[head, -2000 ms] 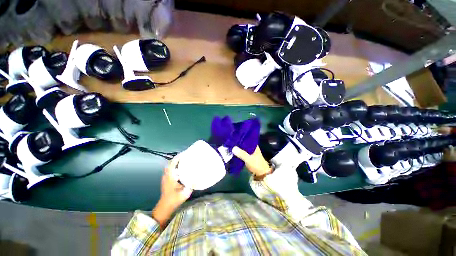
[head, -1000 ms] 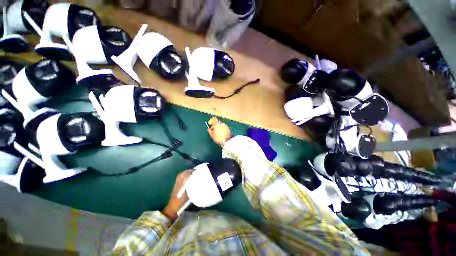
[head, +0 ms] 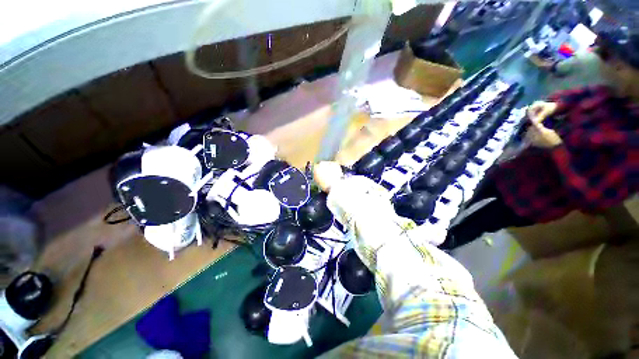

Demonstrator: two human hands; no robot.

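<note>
My right hand (head: 327, 175) reaches forward to the cameras beside the base of the metal post. Its fingers are blurred, so I cannot tell whether it holds anything. My left hand is out of the picture. A heap of white-and-black security cameras (head: 242, 193) lies in front and left of my right hand, several with black base plates facing up. More cameras (head: 291, 291) stand on the green mat (head: 224, 277) below. The crumpled purple cloth (head: 174, 327) lies on the mat at the lower left. A small white rounded piece shows at the bottom edge beside the cloth.
Long rows of cameras (head: 448, 151) run to the back right. A metal post (head: 350, 84) rises behind my hand. White papers (head: 392, 100) and an open carton (head: 427, 70) lie behind. A person in red-and-black checks (head: 588, 154) stands at right. Two cameras (head: 29, 294) sit lower left.
The view has swung right. My right hand has moved from the mat near the cloth to the camera heap by the post. My left hand and its camera have left the view.
</note>
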